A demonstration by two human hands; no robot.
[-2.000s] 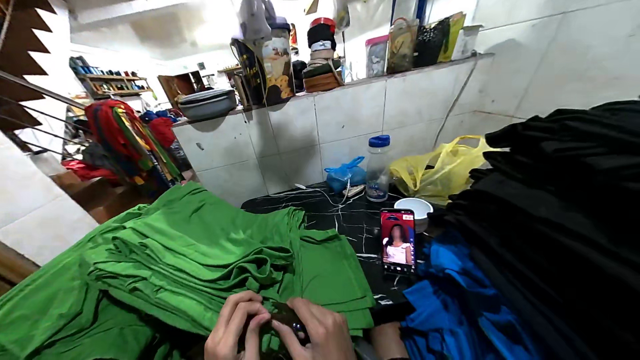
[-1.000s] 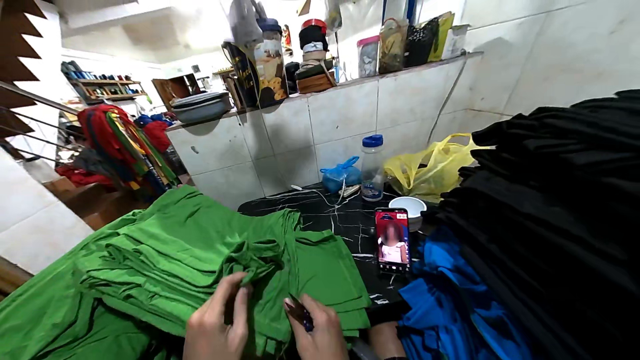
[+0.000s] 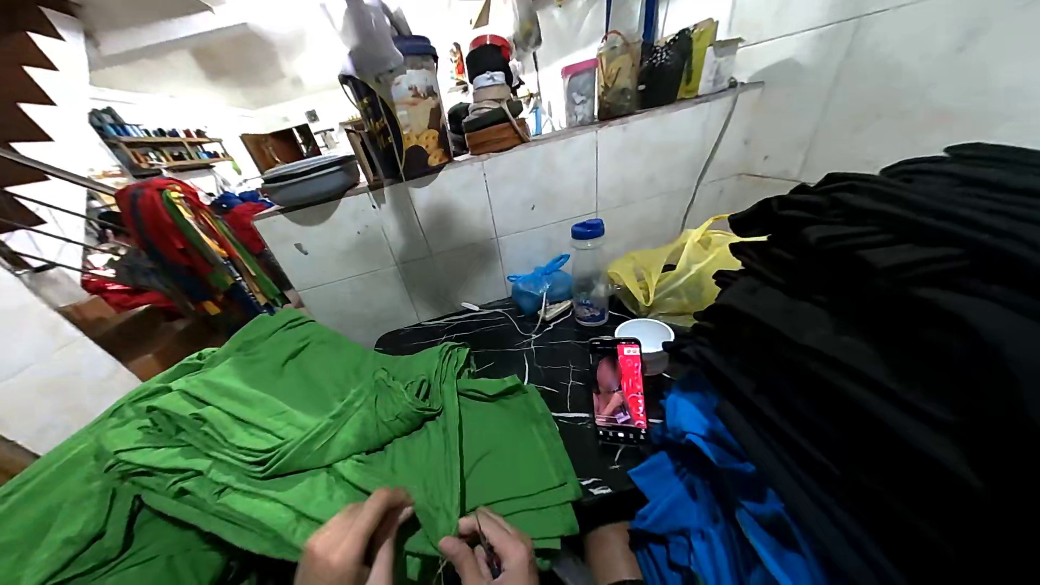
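Green fabric point(image 3: 325, 439) lies in layered folds over the left and middle of a black marble-patterned table point(image 3: 520, 357). At its lower edge, my left hand point(image 3: 357, 536) has its fingers bent, and whether it grips anything is not clear. Close beside it on the right, my right hand point(image 3: 491, 548) holds a small dark tool, too blurred to name, against the cloth edge. A fine thread seems to run near its fingers. A lit smartphone point(image 3: 619, 390) leans against a white bowl point(image 3: 646, 335), above and right of my hands.
Black fabric point(image 3: 877, 325) is piled high at the right, with blue fabric point(image 3: 707, 487) beside it. Behind the phone stand a blue-capped bottle point(image 3: 590, 276), a blue plastic bag point(image 3: 540, 288) and a yellow plastic bag point(image 3: 678, 272). A tiled half-wall point(image 3: 536, 183) carries jars and basins.
The green fabric's folds between my hands have shifted, with a long fold now running down to my right hand. The picture on the phone's screen has changed.
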